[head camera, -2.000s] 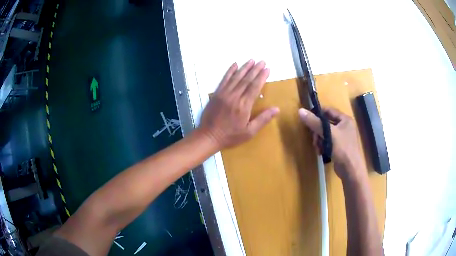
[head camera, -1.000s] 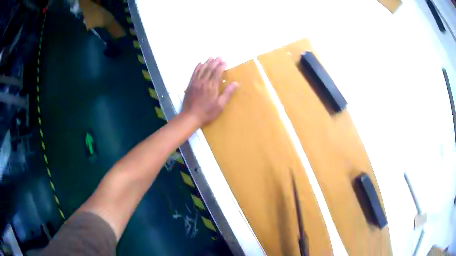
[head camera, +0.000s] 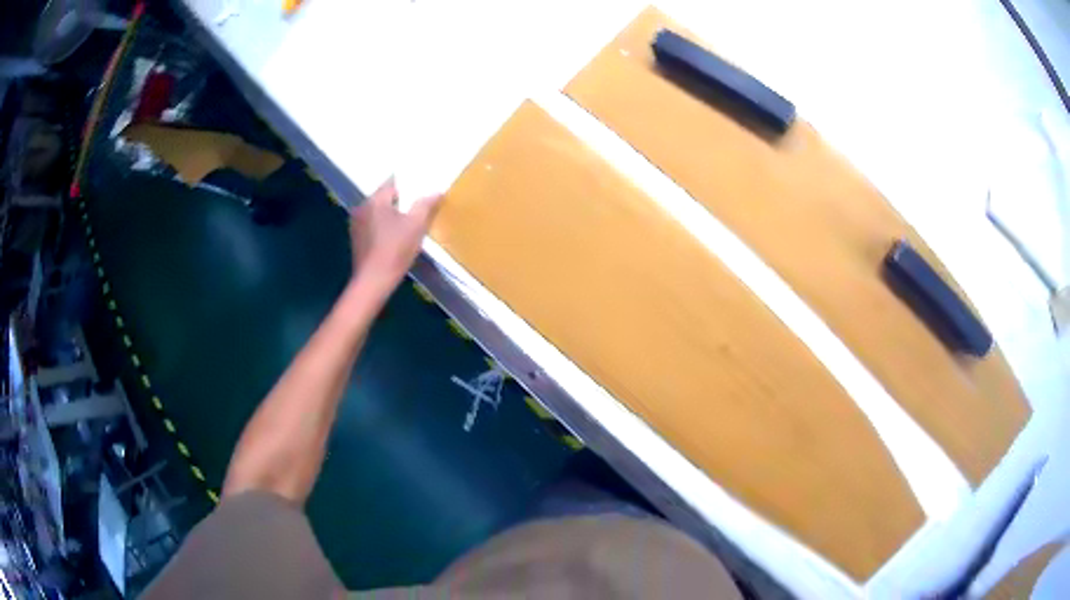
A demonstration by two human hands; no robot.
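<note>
Two long tan card panels lie side by side on the white table, with a white gap between them: the near panel [head camera: 657, 316] and the far panel [head camera: 821, 234]. Two black weights [head camera: 722, 80] [head camera: 936, 298] rest on the far panel. My left hand [head camera: 397, 229] is at the table edge by the near panel's upper left corner, thumb towards the card; whether it pinches cloth cannot be told. A blurred dark blade, seemingly the shears [head camera: 1003, 524], shows at the lower right. My right hand is not in view.
The grey metal table edge [head camera: 534, 375] runs diagonally. Thin white offcuts [head camera: 479, 393] and a tan sheet [head camera: 200, 152] lie on the dark green floor. More tan card [head camera: 1021, 577] shows at the lower right corner.
My left hand has gone from lying flat on the near panel to its corner at the table edge. The view has turned, and my right hand, on the shears two seconds ago, is out of sight.
</note>
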